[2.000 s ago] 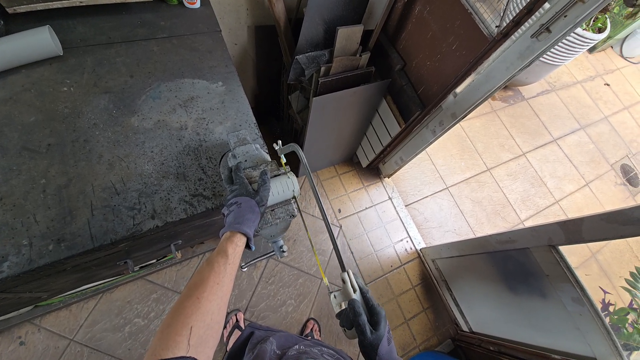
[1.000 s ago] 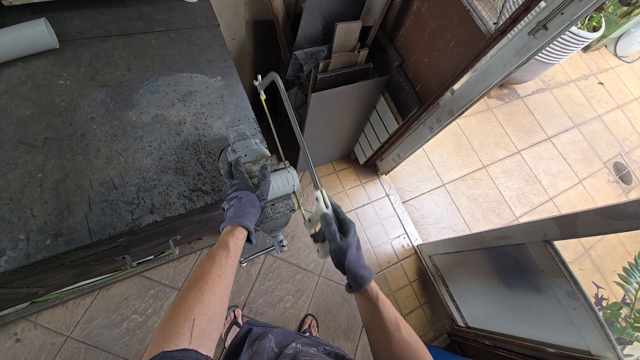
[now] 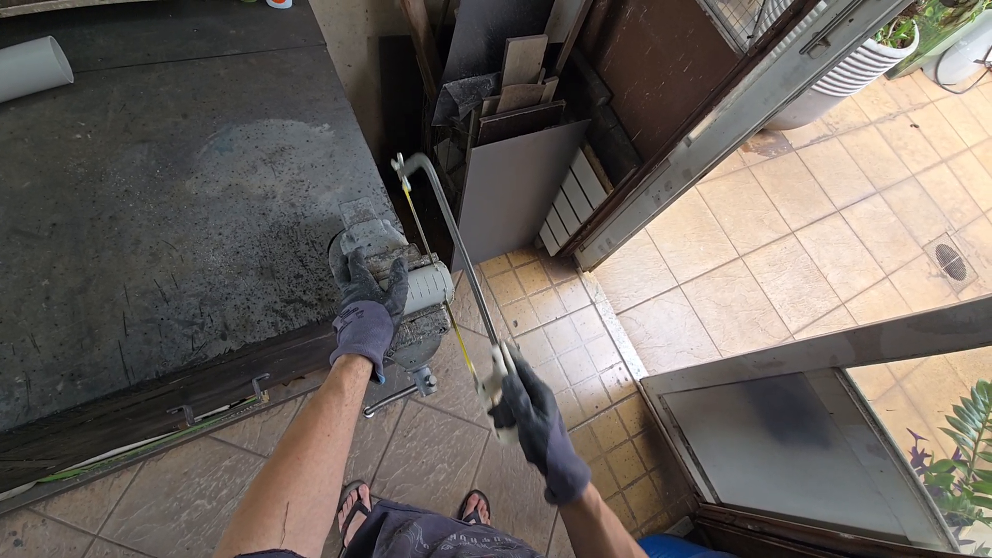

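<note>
A short grey plastic pipe piece [image 3: 425, 286] with dark marks along it is clamped in a worn bench vise [image 3: 418, 329] at the workbench corner. My left hand [image 3: 367, 302], in a dark work glove, rests over the vise with its fingers against the near end of the pipe. In my gloved right hand [image 3: 535, 418] is the pale handle of a hacksaw [image 3: 463, 248]. Its frame slants up and left past the pipe. The yellow-ended blade crosses the pipe near its outer end; how deep it sits is hidden.
The dark workbench [image 3: 194, 194] bears scattered dust, and a larger grey pipe [image 3: 35, 68] lies at its far left. Boards and sheets [image 3: 519, 186] lean beyond the corner. A metal door frame [image 3: 736, 132] and an open door panel [image 3: 798, 434] stand at the right.
My right hand and the hacksaw have moved back and forth: away from me by one second ago, then back toward me now. The left hand stays at the vise.
</note>
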